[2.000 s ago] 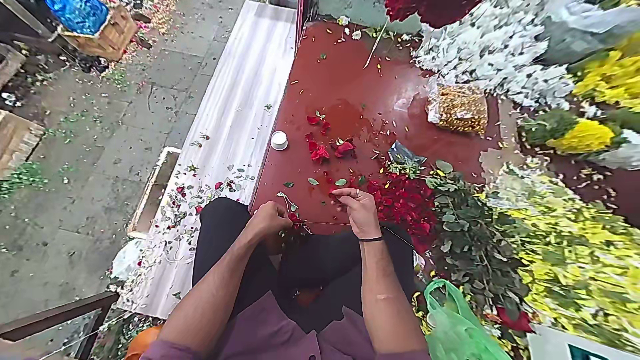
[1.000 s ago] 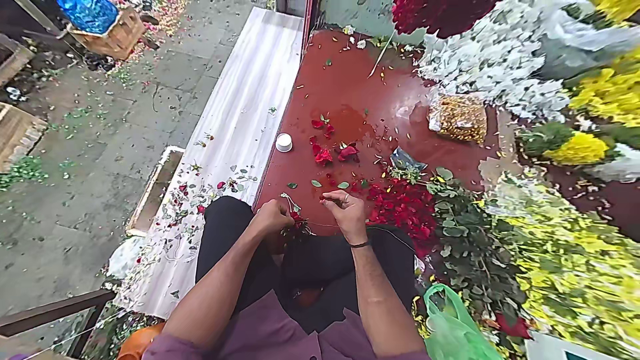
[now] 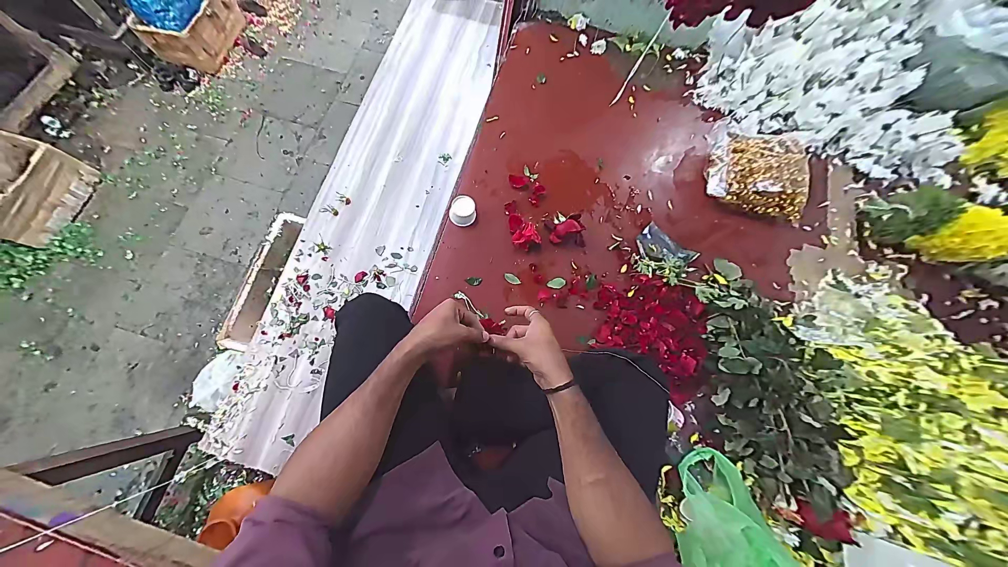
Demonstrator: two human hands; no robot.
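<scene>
My left hand (image 3: 447,329) and my right hand (image 3: 531,340) meet above my lap, fingertips pinched close together. Red petals (image 3: 494,325) show between them, and a pale string end (image 3: 466,301) sticks up by my left fingers. A thin thread (image 3: 614,353) runs from my right hand across my right knee. What exactly each fingertip pinches is too small to tell. Beyond the hands, loose red roses (image 3: 565,230) lie on the red surface, near a white cup-like container (image 3: 462,211). A heap of red petals (image 3: 654,323) lies to the right of my right hand.
Leafy green stems (image 3: 768,394), a green plastic bag (image 3: 728,512) and yellow-green flowers (image 3: 929,417) are at right. Farther back are a bag of golden material (image 3: 764,175) and white flowers (image 3: 827,87). A white board-like strip (image 3: 409,150) with scattered leaves runs along the left.
My right hand has moved left, and its fingertips now meet those of my left hand; a gap showed between them earlier. The left hand has stayed nearly in place.
</scene>
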